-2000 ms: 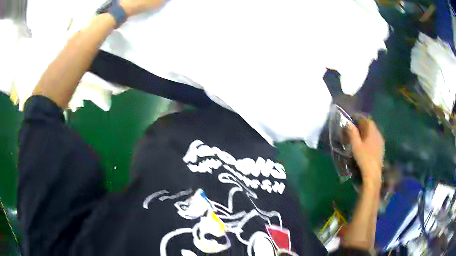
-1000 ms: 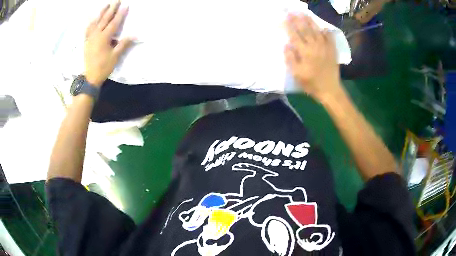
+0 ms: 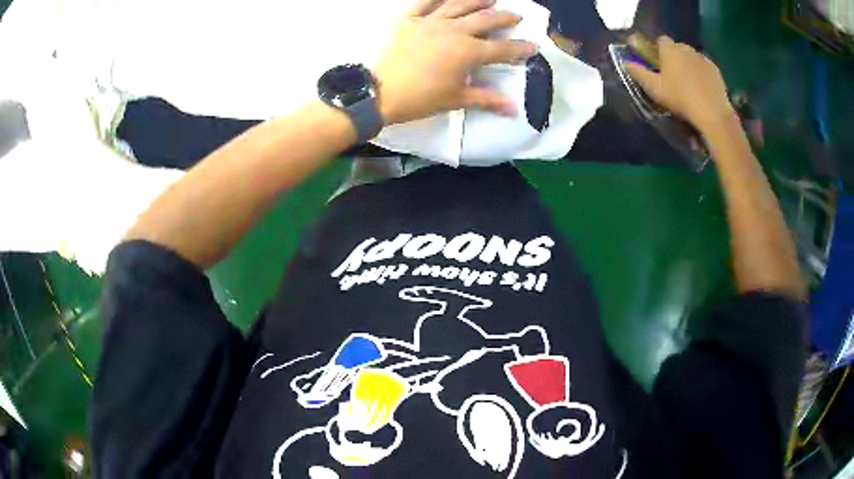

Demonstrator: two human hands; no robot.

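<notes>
A white garment piece (image 3: 234, 56) lies over the dark pad cover (image 3: 192, 131). Its right end (image 3: 571, 103) has an oval opening through which dark cloth shows. My left hand (image 3: 449, 61), with a dark watch at the wrist, lies flat on the cloth just left of this opening, fingers spread. My right hand (image 3: 679, 84) is closed on the steam iron (image 3: 655, 108) at the right end of the pad. The iron is tilted, with its pale-edged soleplate side towards the cloth, and does not touch the white cloth. My fingers hide most of its handle.
More white cloth (image 3: 47, 210) hangs at the left edge. A small white piece (image 3: 618, 11) lies at the top, beyond the iron. The green floor (image 3: 637, 253) shows below the pad. Blurred rack parts (image 3: 810, 201) stand at the far right.
My left hand has moved right along the cloth. My right hand has left the cloth and taken hold of the iron. The cloth's right end now shows an oval opening.
</notes>
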